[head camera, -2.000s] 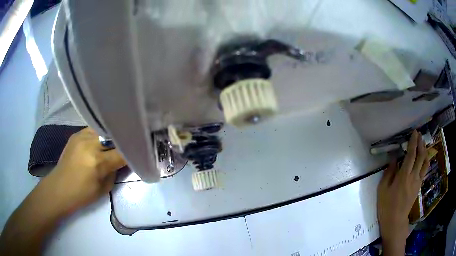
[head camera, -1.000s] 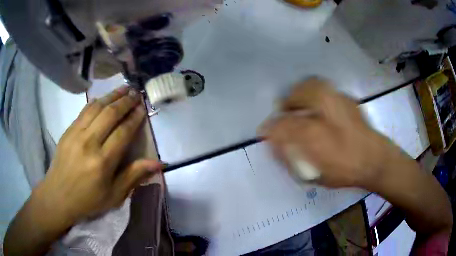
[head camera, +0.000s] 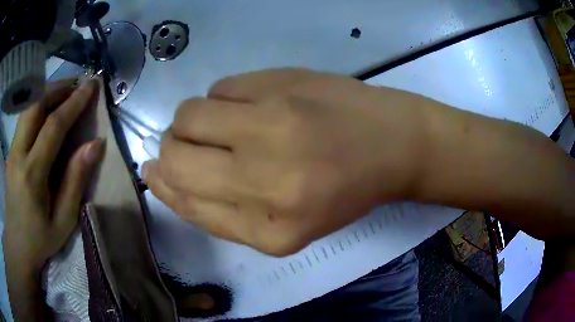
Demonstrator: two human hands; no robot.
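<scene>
My left hand lies palm down at the left edge on a garment piece with a tan strip and a dark brown band. Its fingertips hold the strip beside the presser foot and needle area. My right hand is closed around a thin pointed metal tool with a whitish part. The tool's tip is close to the strip's right edge, just below the needle plate. The fingers hide most of the tool; whether its tip touches the cloth, I cannot tell.
A ribbed knob hangs at upper left. A round perforated disc is set in the machine bed. The white table has ruler marks and a dark worn patch at its front edge. A brown box edge shows at upper right.
My right hand has come from the box at far right, across the bed to the needle area, holding the tool. My left hand now lies on the strip. The view has shifted, showing the needle plate.
</scene>
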